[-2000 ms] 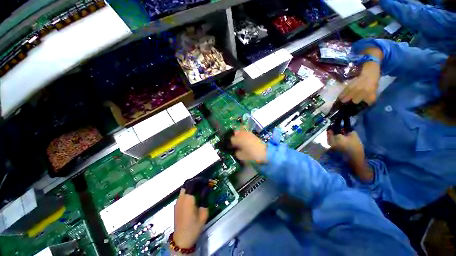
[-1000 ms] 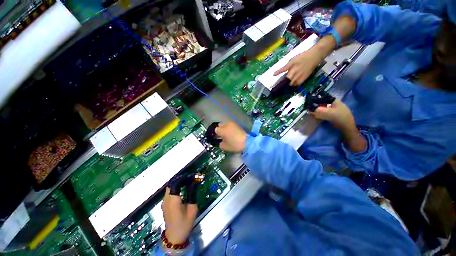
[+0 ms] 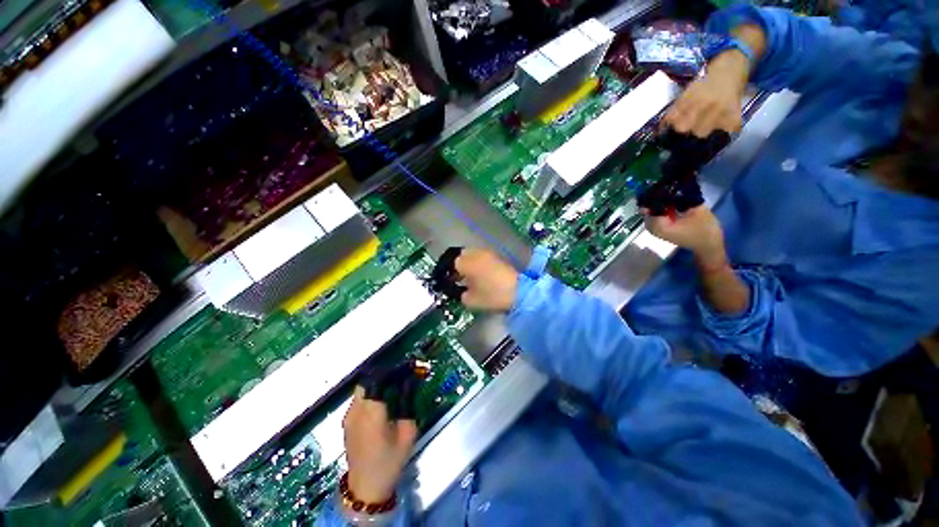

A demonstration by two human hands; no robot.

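A green circuit board (image 3: 196, 360) lies in front of me with a long white flat heatsink (image 3: 314, 376) and a finned heatsink (image 3: 293, 252) with a yellow base strip. My left hand (image 3: 376, 437), with black finger coverings and a bead bracelet, is over the board's near side, beside the long heatsink. A small copper-and-white piece (image 3: 422, 369) shows at its fingertips; whether it is held is unclear. My right hand (image 3: 484, 280), with black finger coverings and a light blue wrist strap, has its fingertips at the board's right end, by the long heatsink's end. What they hold cannot be told.
A metal rail (image 3: 479, 432) runs along the near edge. Bins of tan-brown (image 3: 108, 314), purple (image 3: 242, 196) and cream-white parts (image 3: 376, 93) stand behind. A blue coiled cord (image 3: 422, 183) crosses above the boards. A person in blue (image 3: 803, 226) works at another board (image 3: 484, 160) on the right.
My right hand has moved from the gap between the boards to the near board's right end. My left hand stays in nearly the same place. The view has shifted. The other person's hands have moved.
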